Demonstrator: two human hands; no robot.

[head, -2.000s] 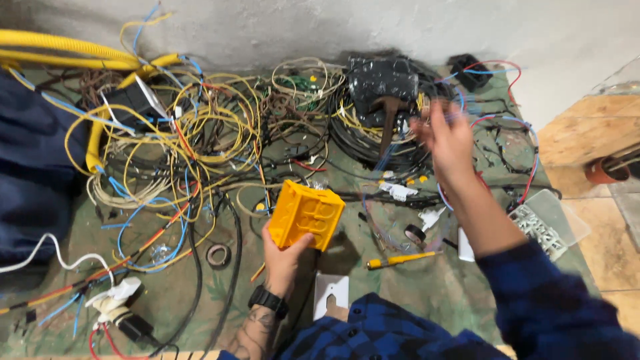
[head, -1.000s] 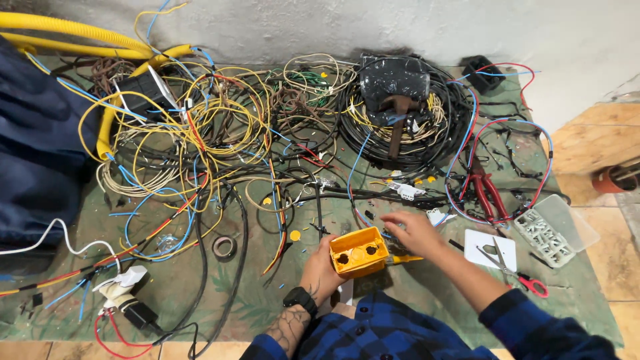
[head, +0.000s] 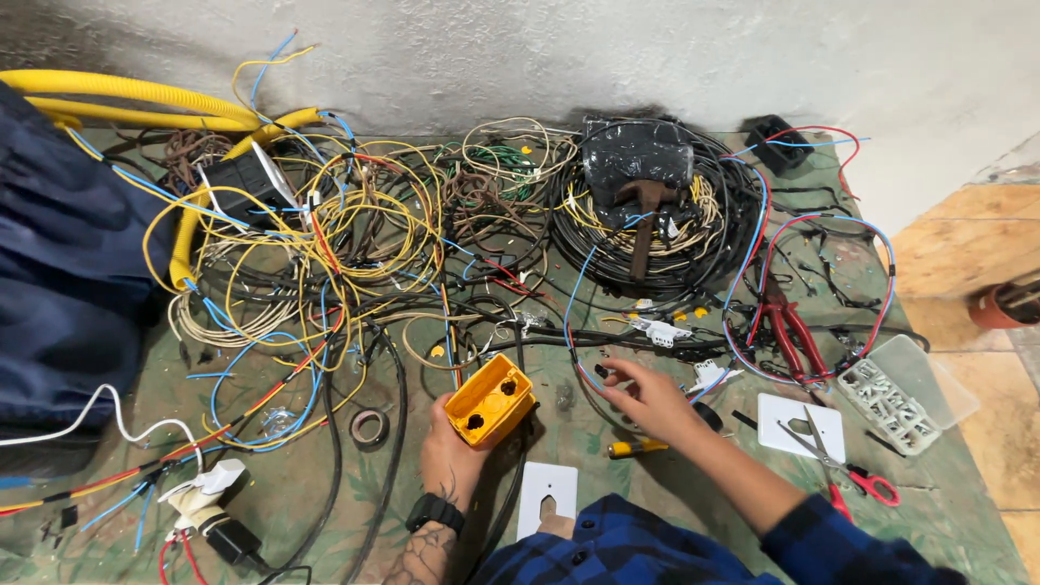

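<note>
My left hand (head: pixel 455 451), with a black watch on its wrist, holds a yellow plastic electrical box (head: pixel 490 400), its hollow side facing up and two dark holes showing inside. To the right, my right hand (head: pixel 650 402) touches or pinches a bent blue and red wire (head: pixel 578 361) near its fingertips; a small black piece shows beside the fingers. How firmly it grips the wire cannot be told. Below that hand lies a yellow-handled tool (head: pixel 636 448), partly hidden by the forearm. A white cover plate (head: pixel 548 497) lies near my shirt.
Tangled wires (head: pixel 374 219) and yellow corrugated conduit (head: pixel 162 93) cover the left. A hammer (head: pixel 646 227) rests on a black cable coil (head: pixel 569 236). Red-handled pliers (head: pixel 790 333), scissors (head: pixel 825 455), a second cover plate (head: pixel 780 421) and a box of clips (head: pixel 890 406) lie right. Black tape (head: pixel 370 428) lies left.
My right hand, raised near the cable coil two seconds ago, came down beside the yellow box and now is farther right of it, at the blue and red wire. The box stays in my left hand.
</note>
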